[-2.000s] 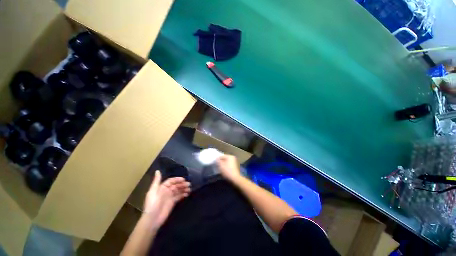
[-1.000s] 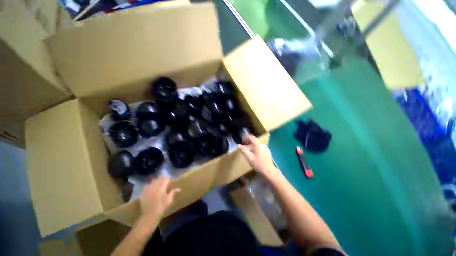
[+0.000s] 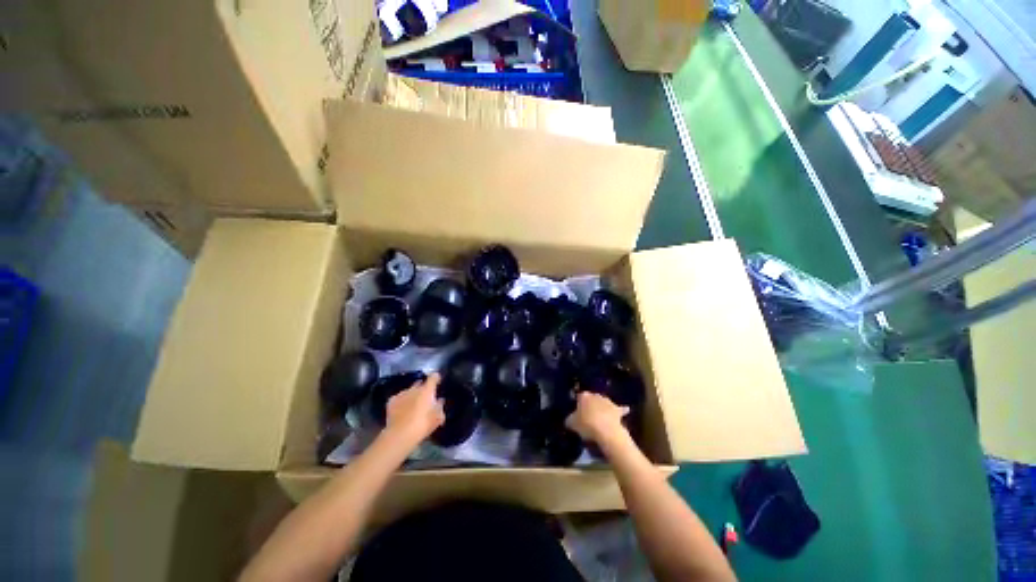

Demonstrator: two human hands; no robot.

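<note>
An open brown carton (image 3: 489,487) stands in front of me with its flaps spread. Glossy black rounded parts (image 3: 437,318) lie in it on a whitish liner (image 3: 361,298). My left hand (image 3: 416,409) reaches in at the left front and its fingers are on a black part (image 3: 398,390). My right hand (image 3: 595,417) reaches in at the right front among black parts; its fingertips are partly hidden, and whether it grips one cannot be told.
Stacked printed cartons (image 3: 273,114) stand behind on the left. A green bench (image 3: 909,455) is on the right, with a dark cloth item (image 3: 775,508), a red-tipped knife (image 3: 729,534) at its near edge and clear bags (image 3: 824,341). A metal post (image 3: 954,273) crosses at right.
The view has swung round to centre the carton. Both hands have moved from the carton's front edge inside, onto the black parts.
</note>
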